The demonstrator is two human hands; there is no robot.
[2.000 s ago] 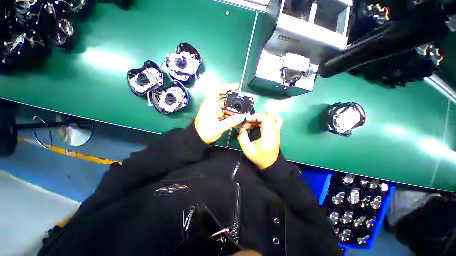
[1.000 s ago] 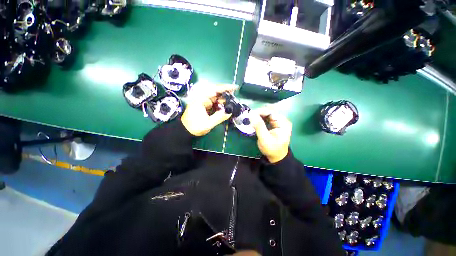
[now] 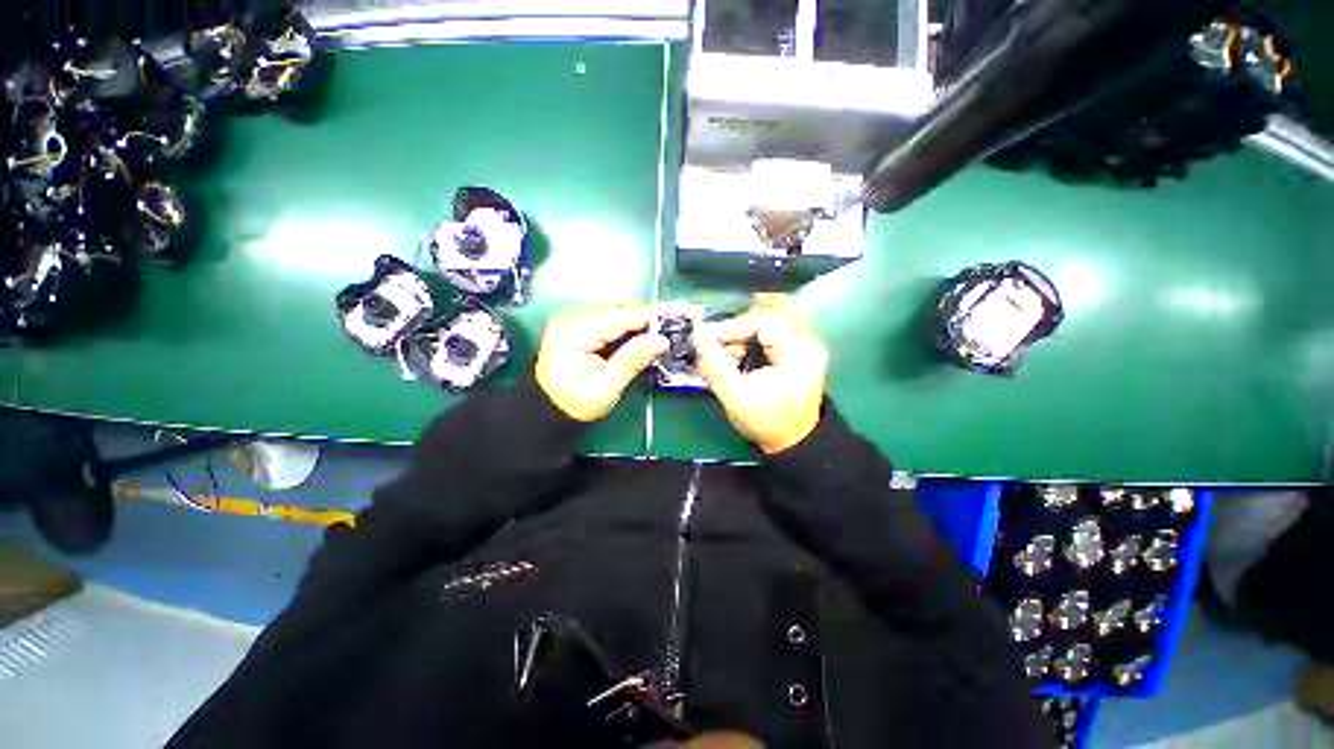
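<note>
My left hand [image 3: 597, 360] and my right hand [image 3: 771, 375] meet in front of my chest over the green mat. Their fingertips hold a small silver metal bracket with a dark round centre [image 3: 679, 348] between them. Fingers cover part of it, and its exact shape cannot be told. Three round black housing sub-assemblies with silver-white centres lie grouped on the mat to the left; one is the upper housing [image 3: 480, 245]. Another housing unit [image 3: 1001, 316] lies alone on the mat to the right.
The grey-white screw feeder [image 3: 775, 205] stands just beyond my hands. The black screwdriver [image 3: 977, 123] slants in from the upper right. Dark waiting units [image 3: 103, 161] fill the left end. A blue-edged parts tray [image 3: 1179, 585] with rows of silver parts sits below the bench at right.
The silver part, held in my right fingers apart from the dark piece in my left one second ago, is now together with it between both hands. The camera view has shifted.
</note>
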